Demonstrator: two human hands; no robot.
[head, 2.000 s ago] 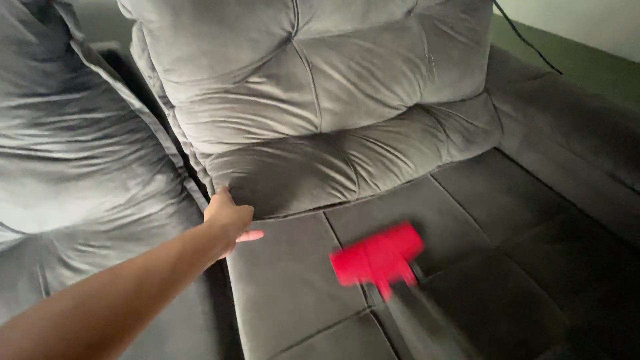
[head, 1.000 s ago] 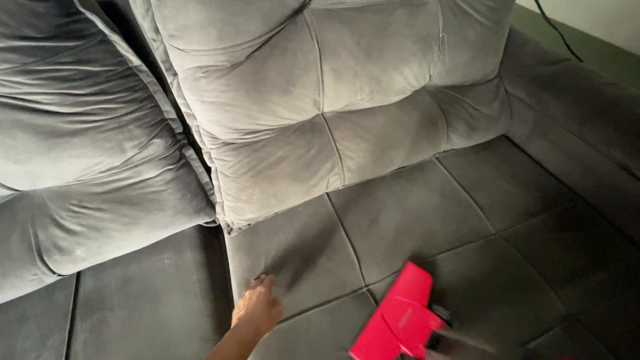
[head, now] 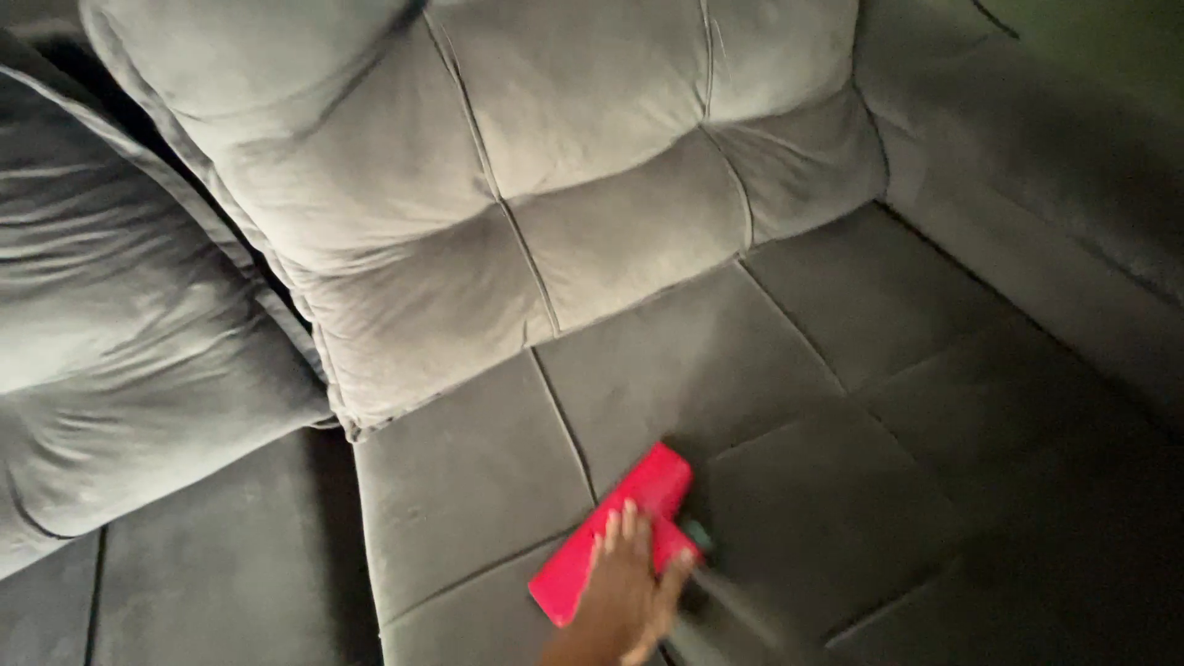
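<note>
My left hand (head: 629, 583) lies across a red vacuum cleaner floor nozzle (head: 661, 476), fingers spread over its top; whether it grips the nozzle is unclear. The nozzle sits slanted on the grey tufted seat cushion (head: 472, 490) of a sofa, and a blurred, dim tube (head: 740, 610) runs from it to the lower right. Behind the seat stands the grey tufted back cushion (head: 620, 203), its lower edge meeting the seat. My right hand is out of view.
A second back cushion (head: 120, 277) and a dark seat section (head: 213, 555) are at the left, past a dark gap. The sofa's armrest (head: 1036, 185) rises at the right. A dark cord (head: 997, 18) shows at the top right.
My left hand has let go of the back cushion's lower corner, which it held two seconds ago, and has come over the seat onto the red nozzle. The view has moved closer.
</note>
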